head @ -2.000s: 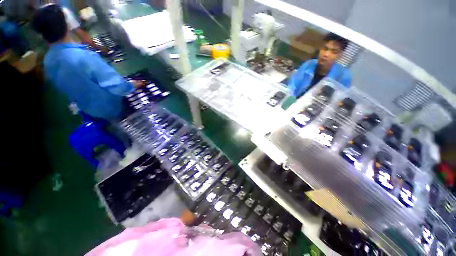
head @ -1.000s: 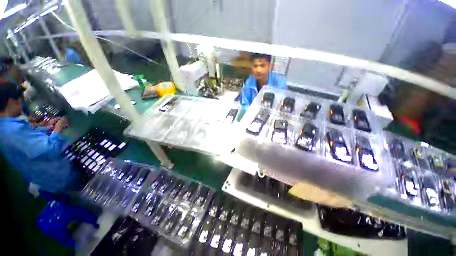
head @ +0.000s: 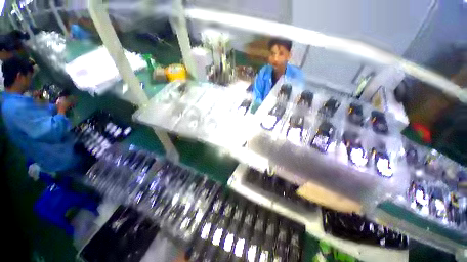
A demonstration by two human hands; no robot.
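A black blister tray (head: pixel 294 235) lies at the bottom centre with rows of black handheld devices, several with bright pale ends. To its left, clear blister trays (head: pixel 148 192) hold more devices and overlap its edge. A small blurred skin-toned patch (head: pixel 183 256) at the bottom edge, by the black tray's left side, may be part of my left hand; its fingers and grip cannot be made out. My right hand is not in view.
A raised white shelf (head: pixel 205 135) carries clear trays with black devices (head: pixel 323 135) at right. Lower, a white ledge (head: pixel 317 222) holds black trays. A second black tray (head: pixel 120 235) and blue stool (head: pixel 64 204) are lower left. Blue-coated people stand at left and behind the shelf.
The view has swung right and down from two seconds ago, and the pink sleeves have left the picture. Over the last second it shifted slightly and blurred; the skin-toned patch appeared.
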